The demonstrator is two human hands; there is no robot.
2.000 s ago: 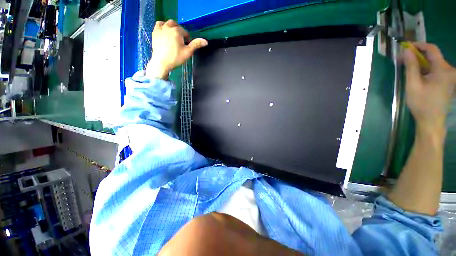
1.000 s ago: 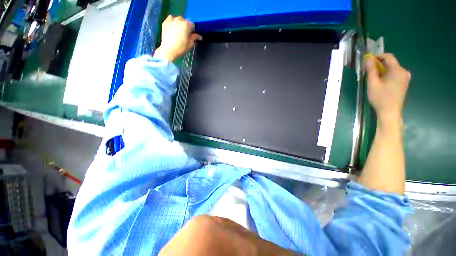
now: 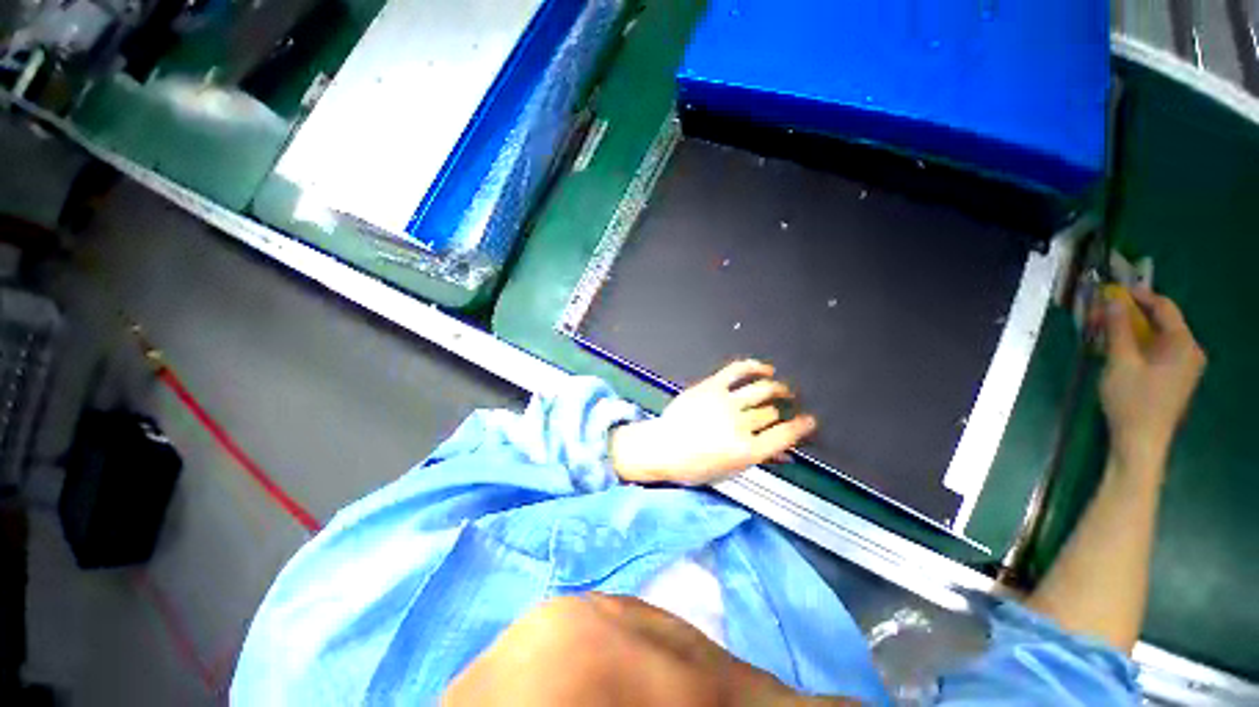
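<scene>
A black sheet-metal enclosure panel (image 3: 815,304) lies on the green bench, with small light dots on its face and a vented left side. A white adhesive strip (image 3: 1009,380) runs along its right edge. My left hand (image 3: 721,423) is over the panel's front edge, fingers slightly apart, with nothing seen in it. My right hand (image 3: 1149,362) is right of the panel, holding a small yellow-handled cutter (image 3: 1135,315). The cutter's tip is beside a small metal bracket (image 3: 1091,283) and is too blurred to make out.
A large blue cover (image 3: 898,76) stands behind the panel. A white-topped unit (image 3: 407,104) with a blue edge and bubble wrap (image 3: 532,180) is to the left. A pale metal rail (image 3: 483,362) borders the green bench. A red hose (image 3: 228,442) crosses the floor.
My left hand has moved from the panel's back left corner to its front edge. The view has turned and shifted left. My right hand stays beside the bracket with the yellow cutter.
</scene>
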